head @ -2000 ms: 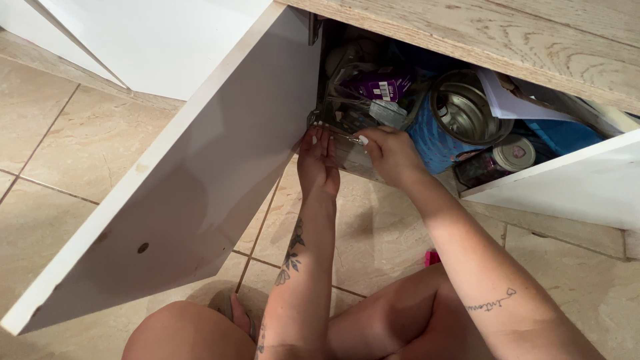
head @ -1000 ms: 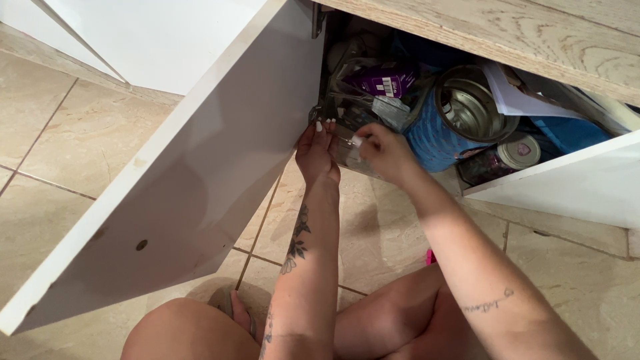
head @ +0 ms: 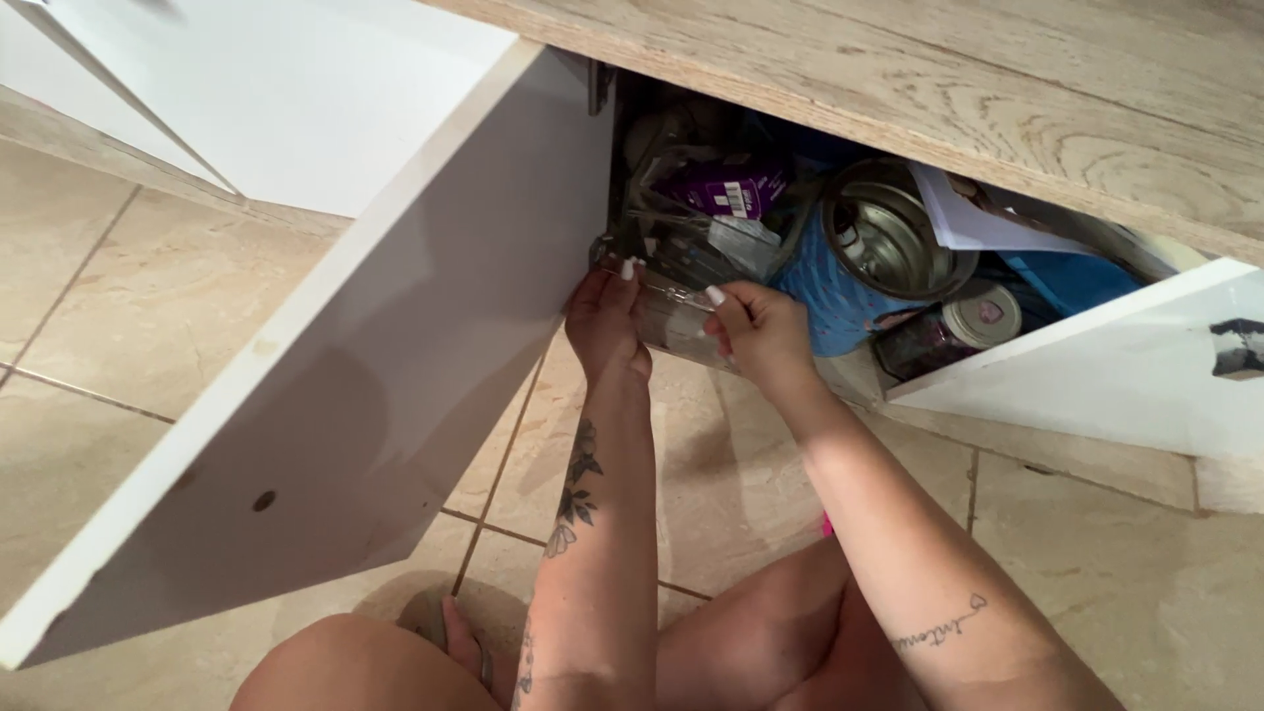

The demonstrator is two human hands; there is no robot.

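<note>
My right hand [head: 765,331] grips the clear handle of a small screwdriver [head: 681,294], whose thin metal shaft points left toward the cabinet's lower hinge [head: 600,247]. Close to that hinge, at the inner edge of the open white door [head: 326,346], is my left hand [head: 607,316], its fingertips pinched around the shaft's far end. The tip and any screw there are hidden by the fingers. Just behind both hands, inside the cabinet, sits a clear plastic container [head: 691,247].
The cabinet holds a purple box [head: 731,185], a blue patterned container [head: 825,276], a metal tin [head: 884,237], a lidded jar [head: 983,314] and papers [head: 973,217]. A wooden top [head: 938,89] overhangs them. Another white door [head: 1106,355] stands at the right; my legs are below.
My right hand has shifted its grip on the handle, its fingers now curled differently. My left hand stays by the lower hinge.
</note>
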